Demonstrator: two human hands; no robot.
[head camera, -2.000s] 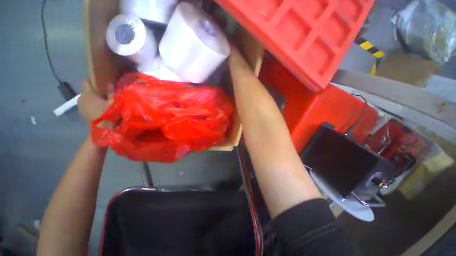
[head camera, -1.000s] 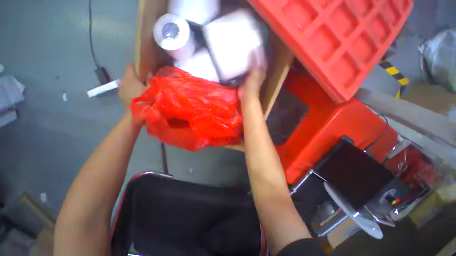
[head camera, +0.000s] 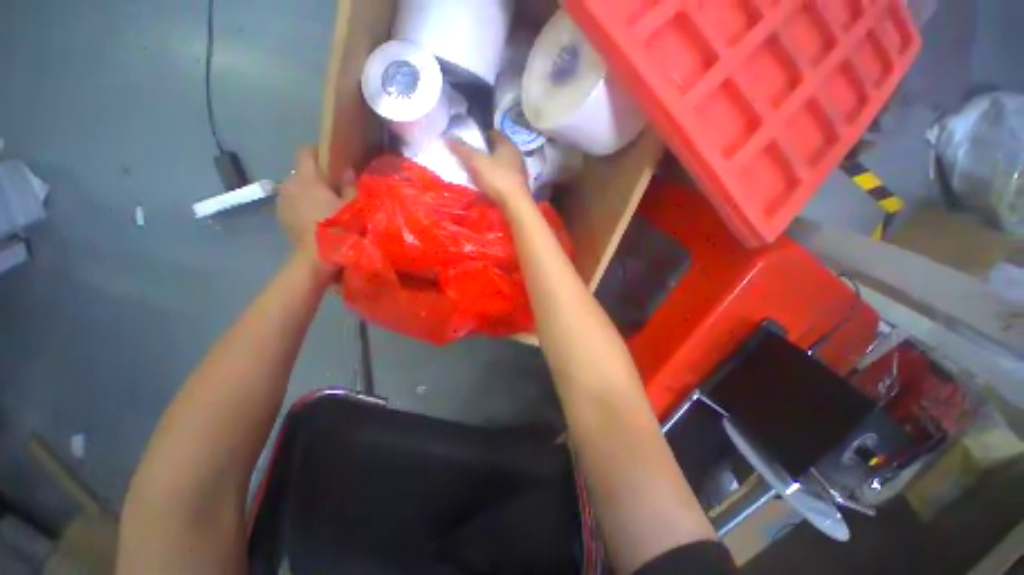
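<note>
An open cardboard box (head camera: 619, 213) holds several white label rolls (head camera: 451, 34) with hollow cores. A small roll (head camera: 402, 81) stands at the box's left side, and a larger roll (head camera: 570, 84) leans at its right. A crumpled red plastic bag (head camera: 432, 264) lies over the box's near edge. My left hand (head camera: 305, 202) grips the box's left wall beside the bag. My right hand (head camera: 494, 169) is inside the box over white rolls, fingers apart; whether it touches one is unclear.
A rigid red tray (head camera: 764, 101) with square pockets lies over the box's right edge. A red stool (head camera: 730, 320) with a black device (head camera: 786, 399) stands to the right. A black chair (head camera: 421, 483) is in front of me. A cable with a black plug (head camera: 231, 171) lies on the floor at left.
My right hand has moved left inside the box, away from the large roll. That roll now sits farther right and tilted, and smaller rolls show beside it. My left hand stays at the box wall.
</note>
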